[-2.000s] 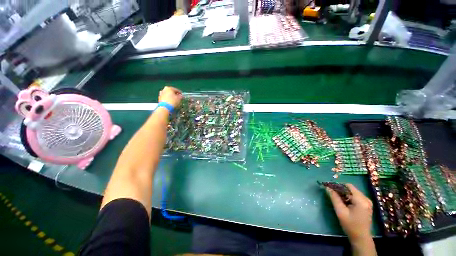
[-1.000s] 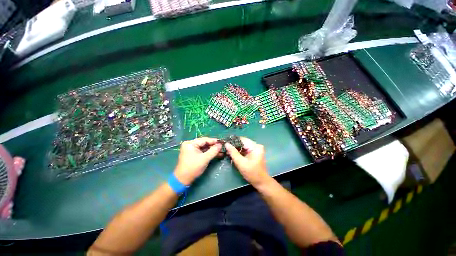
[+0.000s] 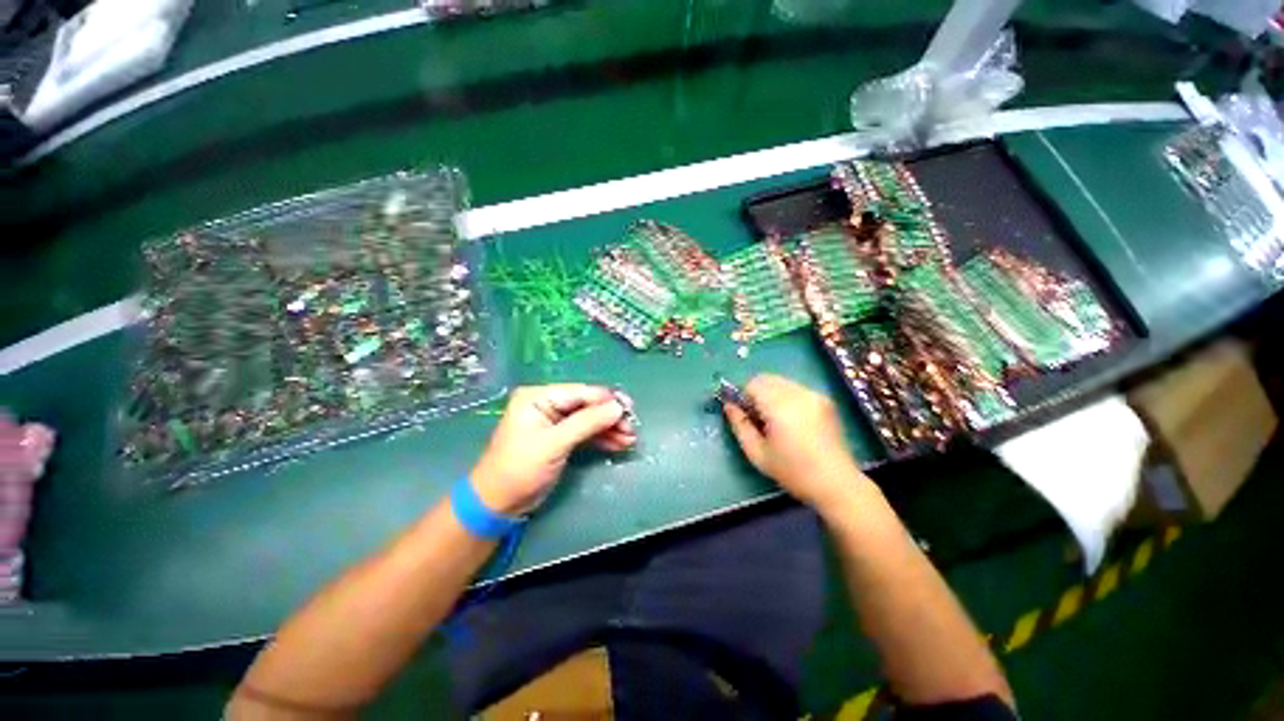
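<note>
My left hand [image 3: 542,440], with a blue wrist strap [image 3: 483,510], pinches a small silvery board piece [image 3: 624,410] between thumb and fingers. My right hand [image 3: 786,434] holds a dark PCB strip [image 3: 732,397] at its fingertips, mostly hidden by the hand. The hands are apart above the green mat. The clear blister tray [image 3: 331,317], full of mixed single boards, lies left of my left hand. Bare green break-off rails [image 3: 542,303] lie in a loose pile beside it. PCB panels [image 3: 655,286] with coppery rows lie beyond the hands.
More stacked panels [image 3: 915,317] lie on and over the black tray [image 3: 972,197] at right. Clear plastic [image 3: 936,96] stands behind it. Pale specks lie on the mat by my hands. A pink fan edge [image 3: 20,493] shows at far left, a cardboard box [image 3: 1214,423] at lower right.
The hands were together on the dark strip a second ago and are now apart. The right hand moved right with the strip; the left holds a small piece.
</note>
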